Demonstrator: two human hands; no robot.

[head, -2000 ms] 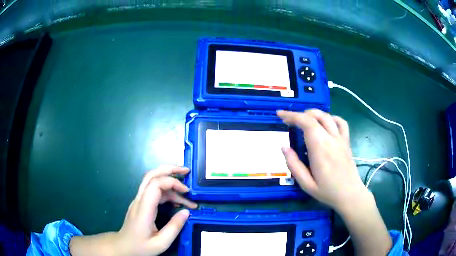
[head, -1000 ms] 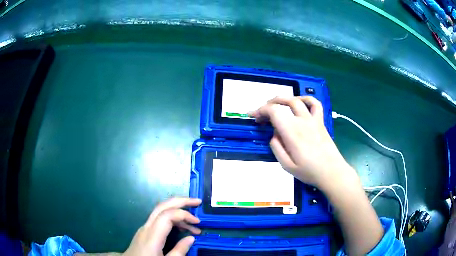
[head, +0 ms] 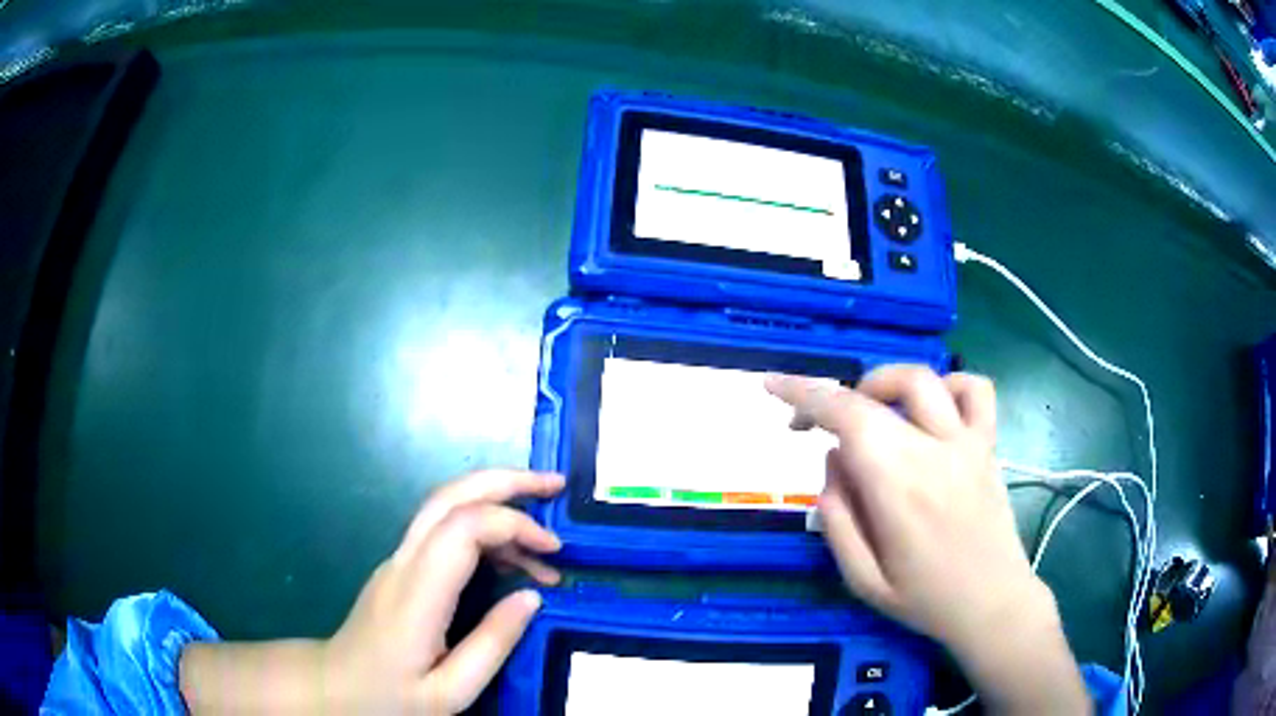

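Three blue diagnostic devices lie one above another. The top device [head: 602,210] shows a white screen with a thin green line. The middle device [head: 581,546] shows a white screen with green and red-orange bars at the bottom. The lower device [head: 525,650] is cut off by the bottom edge; its screen is white. My right hand [head: 917,490] is over the right part of the middle device, holding nothing, index finger at the screen's upper right; it hides the keys. My left hand [head: 434,588] rests with fingertips at the left edges of the middle and lower devices.
White cables [head: 1064,329] run from the devices' right side and loop at right. A small black and yellow item [head: 1180,590] lies by them. A blue case edge [head: 1268,441] shows at far right. A long dark shape [head: 84,210] is at left; a green ledge [head: 896,63] runs behind.
My right hand has moved from the top device down to the middle one. The top screen changed from green and red bars to a green line. The view has shifted; my left hand stays at the edges.
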